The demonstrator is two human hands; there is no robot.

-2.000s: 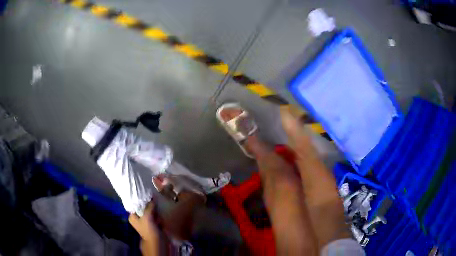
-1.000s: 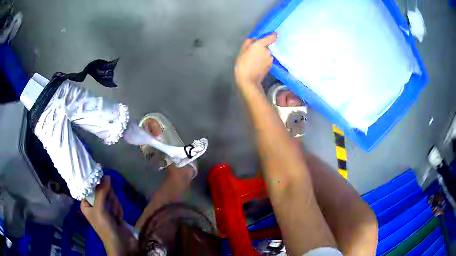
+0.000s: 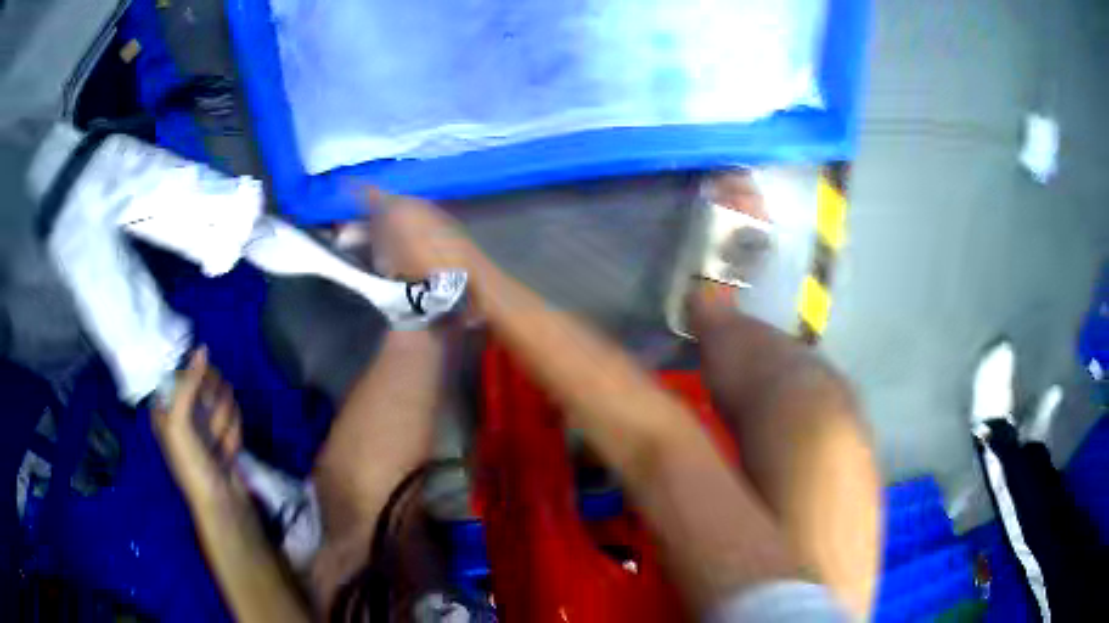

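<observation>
My left hand [image 3: 197,414] is at the lower left, closed around one leg of the doll lower body [image 3: 103,256] just below its frilled hem. The doll has white bloomers and a dark waist sash. Its other leg points right and ends in a white shoe [image 3: 435,296] with dark straps, close to my right forearm. My right hand [image 3: 387,219], blurred, grips the near edge of the blue tray [image 3: 559,170] by its left corner. The tray holds a whitish liner. The doll's held foot is hidden.
A red stool [image 3: 535,487] is below me, between my legs. My sandalled foot is under the tray's near side. Yellow-black tape [image 3: 825,262] runs on the grey floor. Blue ribbed trays [image 3: 918,548] stand at lower right. Another person's dark-trousered leg [image 3: 1019,511] is at far right.
The tray has moved left in view and turned so its near edge lies nearly level. My right hand has moved left with it. The doll remains in my left hand, with its sash tail no longer showing clearly.
</observation>
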